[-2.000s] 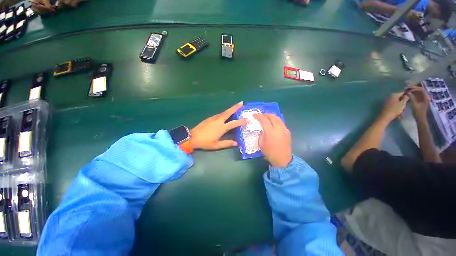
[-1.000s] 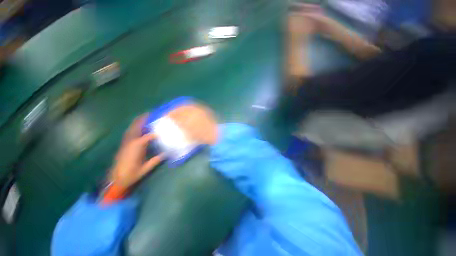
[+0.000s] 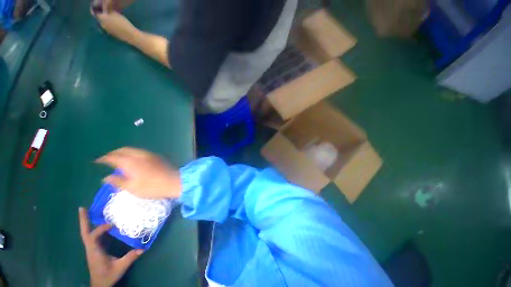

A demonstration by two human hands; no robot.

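Observation:
A shallow blue bin (image 3: 103, 203) stands on the green bench at the lower left, near the bench edge. A heap of thin white rings (image 3: 134, 216) lies in it. My left hand (image 3: 106, 255) is at the bin's near left side, thumb and fingers spread around its corner; its lower part is cut off by the frame. My right hand (image 3: 140, 174) is over the bin's far side, fingers spread and slightly blurred. No ring shows in its fingers.
A red-framed part (image 3: 32, 157), a black phone unit (image 3: 47, 98) and a small pale part (image 3: 139, 121) lie on the bench. A person in dark clothing (image 3: 224, 45) is beyond. Open cartons (image 3: 358, 168) and a blue stool (image 3: 230, 132) stand right of the bench edge.
The view has swung right, bringing the floor and cartons in. My right hand has lifted off the rings to the bin's far side. My left hand stays beside the bin.

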